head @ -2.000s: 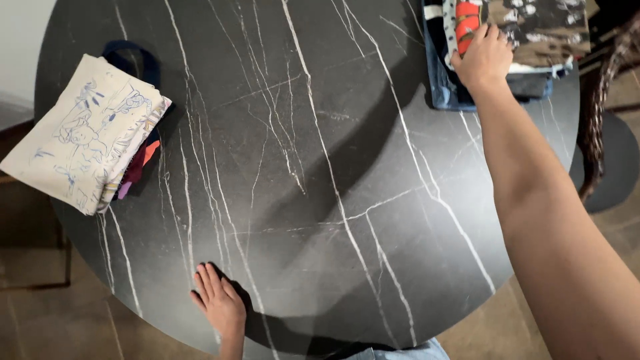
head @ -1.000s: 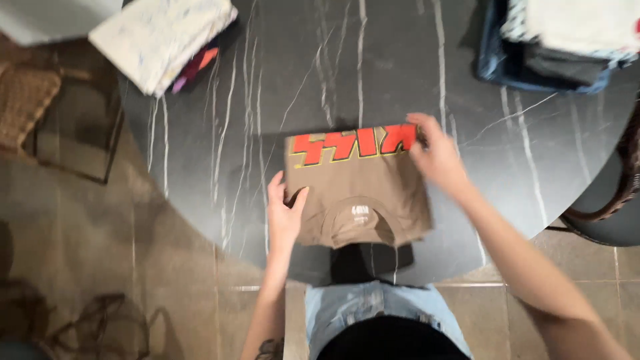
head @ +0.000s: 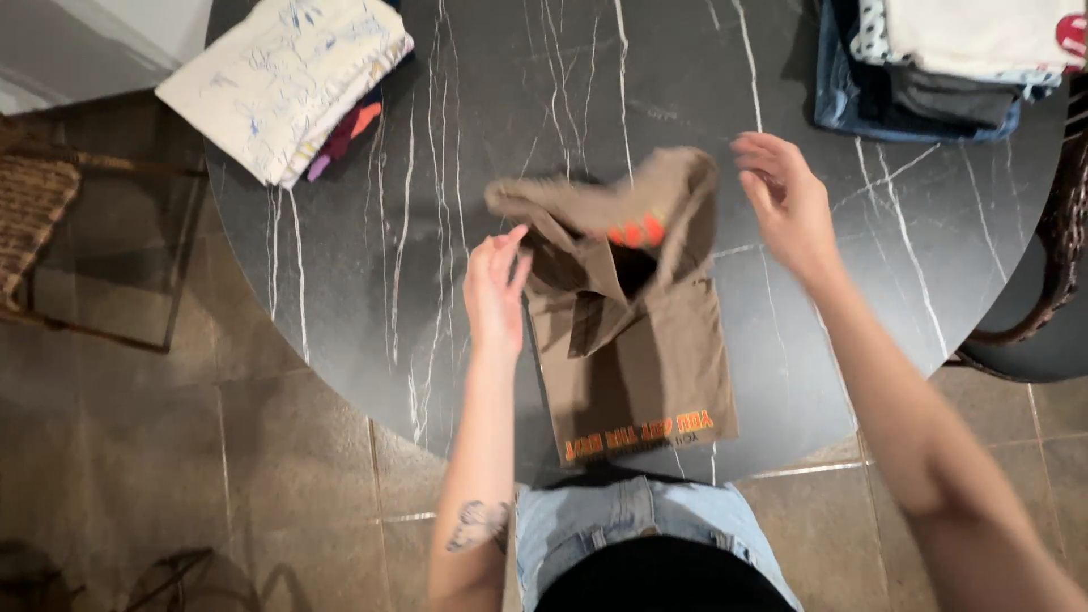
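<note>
A brown T-shirt [head: 646,365] with orange and red print lies partly unfolded on the dark, white-veined table near my body. Its far part is lifted and blurred, with folds standing up. At the shirt's left edge is my left hand [head: 497,289], fingertips against or just beside the cloth; whether it grips cannot be told. My right hand [head: 786,200] is raised to the right of the shirt, apart from it, with fingers loosely curved and nothing in them.
Folded clothes with a cream, blue-patterned piece [head: 289,81] on top lie at the table's far left. Another folded stack, with a white piece [head: 977,34] over blue denim [head: 829,93], sits far right. A woven chair [head: 38,221] stands left, a dark chair [head: 1050,314] right.
Two seconds ago my right hand was on the right stack. One second ago both hands held the folded brown shirt; now it is partly opened out and my right hand is off it.
</note>
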